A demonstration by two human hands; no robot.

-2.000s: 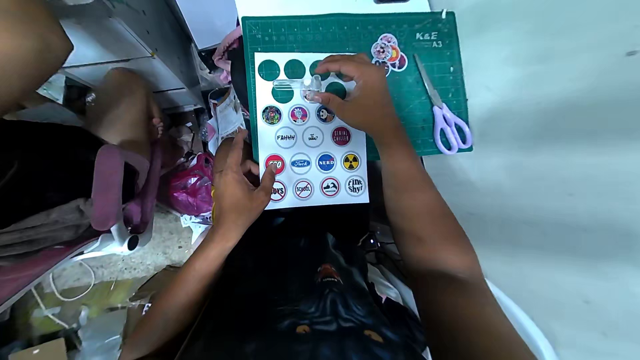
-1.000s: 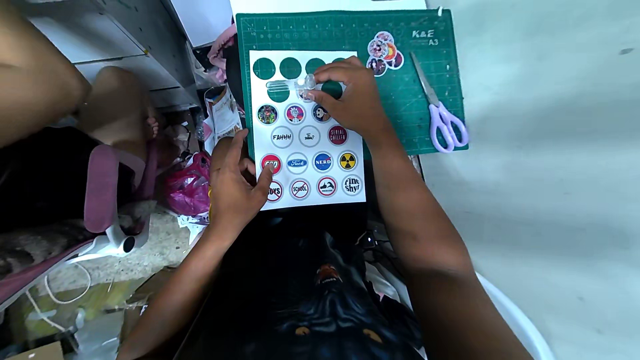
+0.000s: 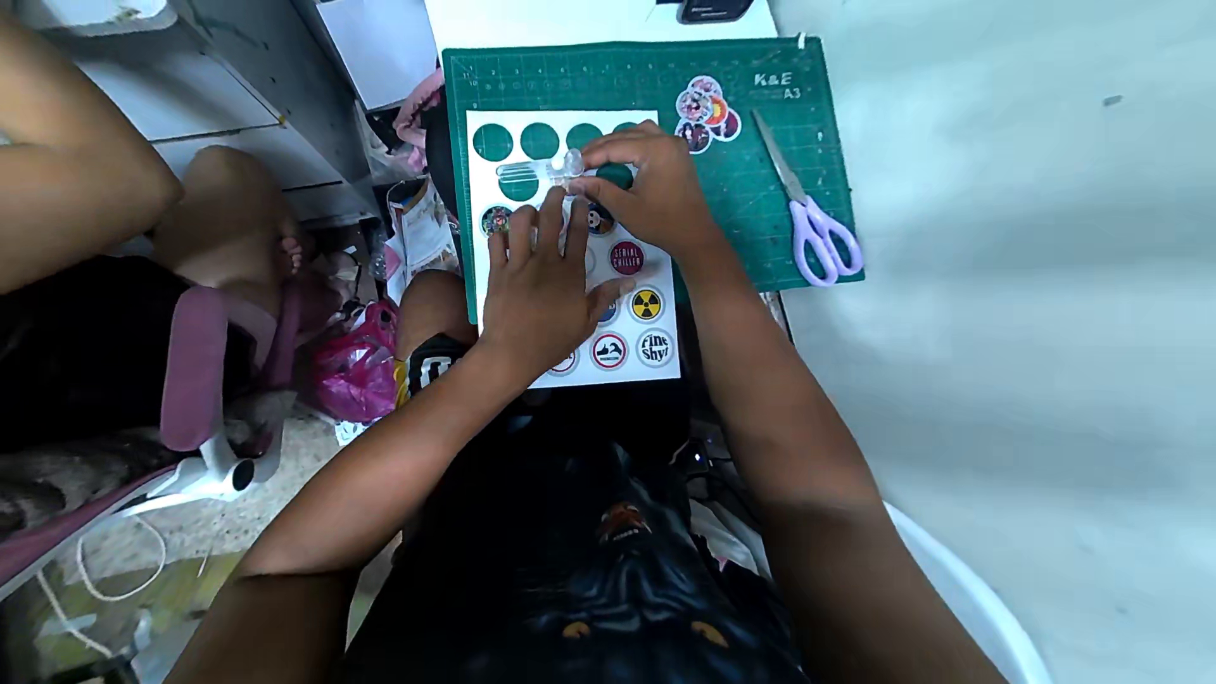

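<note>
A white sheet (image 3: 503, 123) printed with round designs, with several round holes along its top rows, lies on a green cutting mat (image 3: 760, 171). My right hand (image 3: 655, 185) grips a clear plastic circle cutter (image 3: 541, 171) by its knob over the second row. Spread flat on the sheet's middle, just below the tool, is my left hand (image 3: 541, 275), its fingertips close to the tool; it covers several designs. Loose round cutouts (image 3: 705, 112) overlap in a small pile at the mat's upper right. Scissors with lilac handles (image 3: 817, 237) rest slightly open on the mat's right side.
A black object (image 3: 714, 9) lies at the white surface's far edge. To the left are another person's bare arm (image 3: 76, 152), a chair with a pink armrest (image 3: 195, 370) and a pink plastic bag (image 3: 356, 366). A pale surface (image 3: 1007, 285) spans the right.
My left hand has moved up from the sheet's lower left edge onto its middle, below the tool. My right hand stays at the clear tool.
</note>
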